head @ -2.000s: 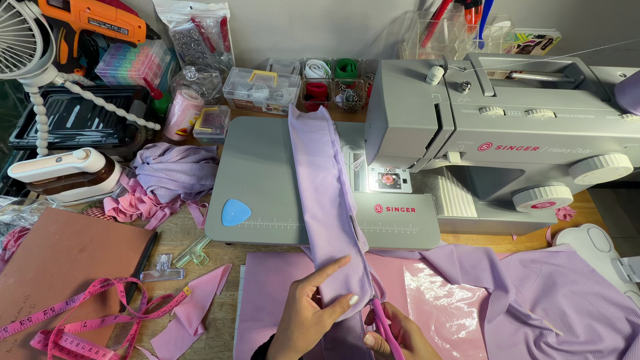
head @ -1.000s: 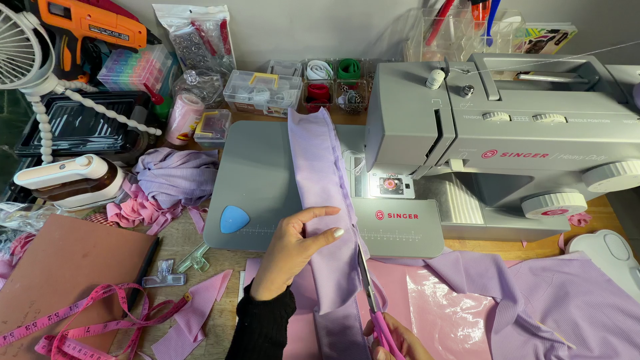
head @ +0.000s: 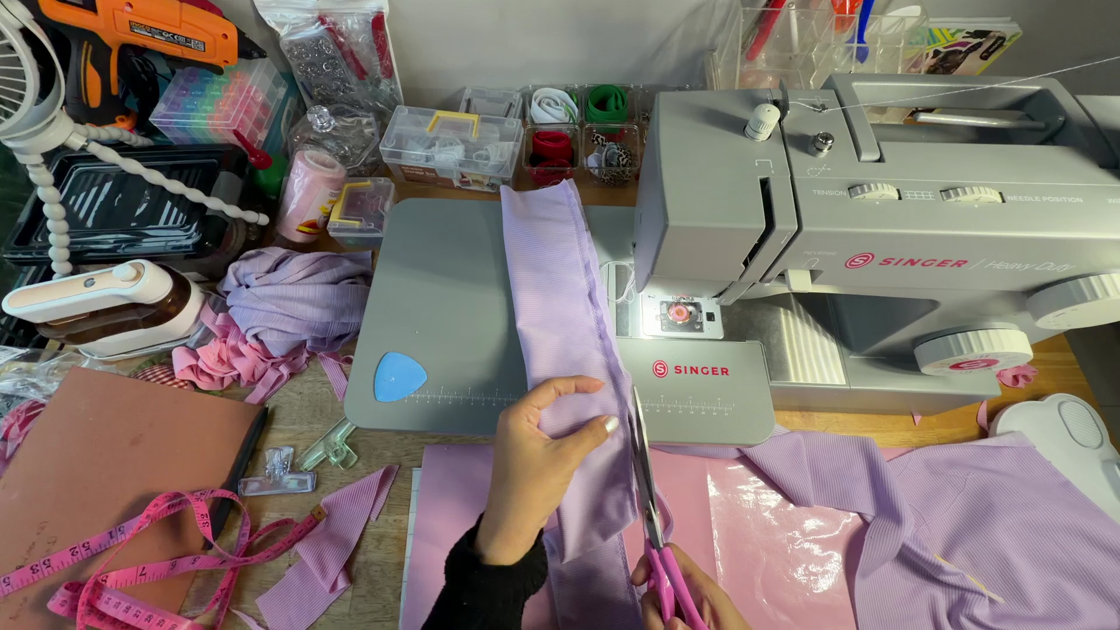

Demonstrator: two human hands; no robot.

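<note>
A long folded strip of lilac ribbed fabric point(head: 560, 289) lies over the grey extension table of the sewing machine and runs down toward me. My left hand point(head: 538, 459) pinches it near the table's front edge, thumb and index finger on top. Pink-handled scissors point(head: 652, 507) are in my right hand point(head: 696, 595) at the bottom, their blades pointing away from me along the strip's right edge. A stitched seam shows along that edge. The Singer sewing machine point(head: 875, 219) stands at the right, its lit needle plate point(head: 682, 317) just right of the strip.
A blue chalk triangle point(head: 400, 377) rests on the extension table point(head: 437, 306). Pink measuring tape point(head: 157, 569), clear clips point(head: 278, 472) and a lilac scrap point(head: 337, 551) lie left. A mini iron point(head: 114, 306) stands farther back. More lilac fabric point(head: 989, 516) spreads at right.
Two seconds ago my left hand was lower on the strip; it has moved up. The scissors, lower and partly hidden then, now have their blades in view beside the strip's right edge.
</note>
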